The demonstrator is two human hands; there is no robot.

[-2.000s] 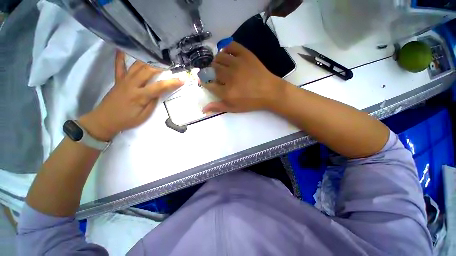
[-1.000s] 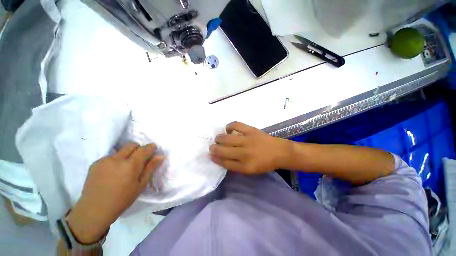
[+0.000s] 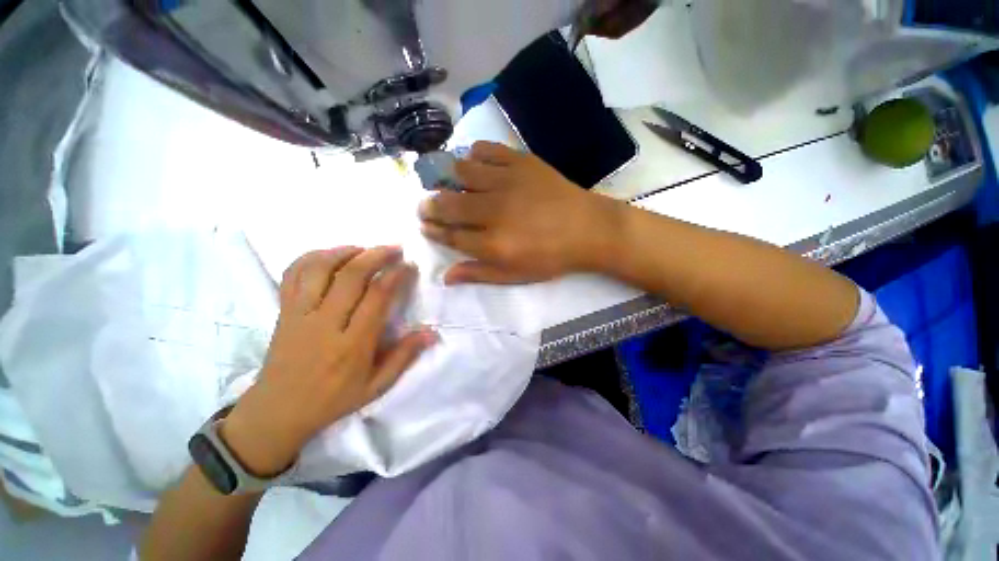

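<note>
A white fabric panel [image 3: 471, 367] lies over the machine table and hangs over its front edge towards my lap, with a faint stitched line across it. My left hand [image 3: 334, 329] lies flat on the panel, fingers slightly spread, below the needle. My right hand [image 3: 498, 219] rests on the panel's right part, fingers bent, close beside the round grey disc [image 3: 440, 170]. Whether its fingers pinch the fabric is unclear. The presser foot and needle area [image 3: 394, 153] of the sewing machine head [image 3: 219, 66] is washed out by glare.
A smartphone [image 3: 570, 115] lies right of the needle, then black thread snips [image 3: 707, 148] and a green round fruit [image 3: 896, 133] by a small tray. Grey fabric [image 3: 33, 142] is at the far left. A measuring strip [image 3: 613, 329] runs along the front edge. Blue plastic [image 3: 931, 318] is below right.
Since a second ago, both hands have moved up towards the needle, the right one furthest. The fabric's near part has shifted slightly right. Two seconds ago the table's front left was uncovered.
</note>
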